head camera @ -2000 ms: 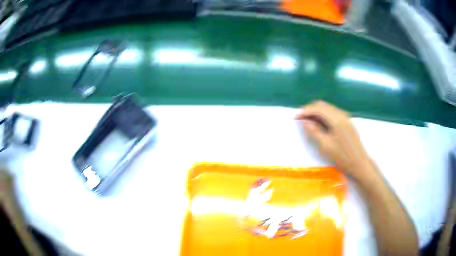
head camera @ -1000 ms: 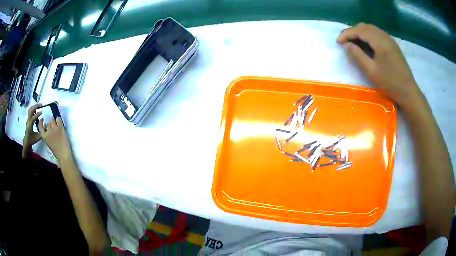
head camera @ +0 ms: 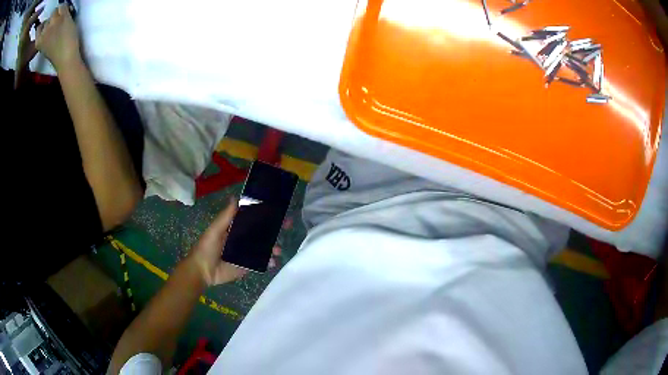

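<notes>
My left hand [head camera: 216, 253] holds a smartphone [head camera: 258, 220] low beside my lap, below the bench edge. The phone's glossy dark screen faces up and shows a small bright reflection. My fingertips show past its right edge. My right hand is out of the picture; only slivers of the arm and a white sleeve show at the right rim. The orange tray [head camera: 469, 124] lies at the upper right on the white bench. Several small dark and silver strips [head camera: 557, 55] lie loose in it.
The white-covered bench [head camera: 220, 58] ends above my lap. A person [head camera: 102, 161] in dark clothing sits at the left, hands at the bench's upper left. Green floor [head camera: 165, 249] with yellow and red markings shows below. A dark object with pale parts stands at the lower left.
The view has tilted down and left, so the tray sits higher and the stacked frames are out of view. My left hand and the phone have come into view. My right hand has left it.
</notes>
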